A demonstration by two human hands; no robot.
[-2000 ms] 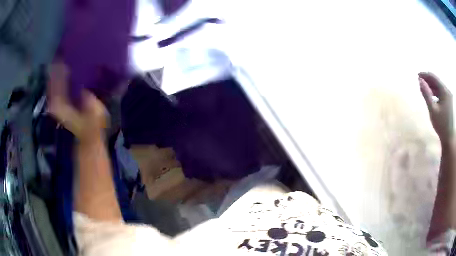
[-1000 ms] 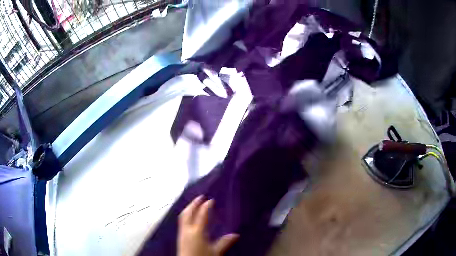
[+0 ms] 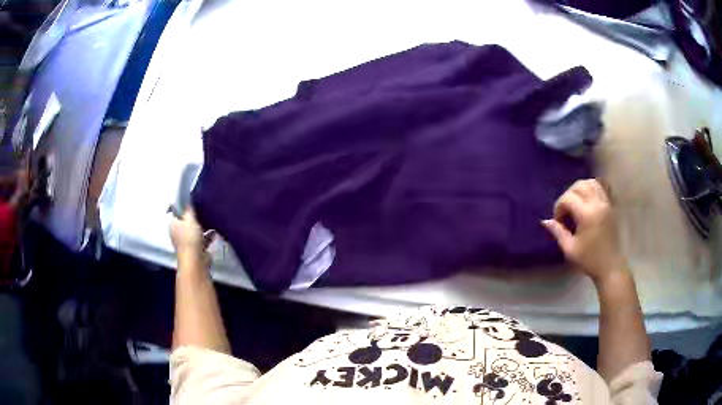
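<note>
A dark purple garment body [image 3: 412, 166] lies spread across the pale padded table, mostly right side up, with loose folds. A pale inside part shows at its lower left edge and a grey-white part at its upper right. My left hand [image 3: 188, 236] is at the garment's left end, by a pale edge; its fingers look closed on that edge. My right hand [image 3: 584, 220] is over the garment's lower right end, thumb and fingers curled towards each other; whether cloth is between them cannot be told.
A steam iron [image 3: 698, 178] stands on the table [image 3: 633, 261] at the far right. More purple and pale cloth [image 3: 621, 32] lies at the back right. A pale lilac cloth surface [image 3: 83, 87] is at the left. Dark clutter lies below the table's front edge.
The view has turned to the table. The garment, bunched a second ago, is now spread out crosswise. Both hands are now at its two ends. The iron appears further right.
</note>
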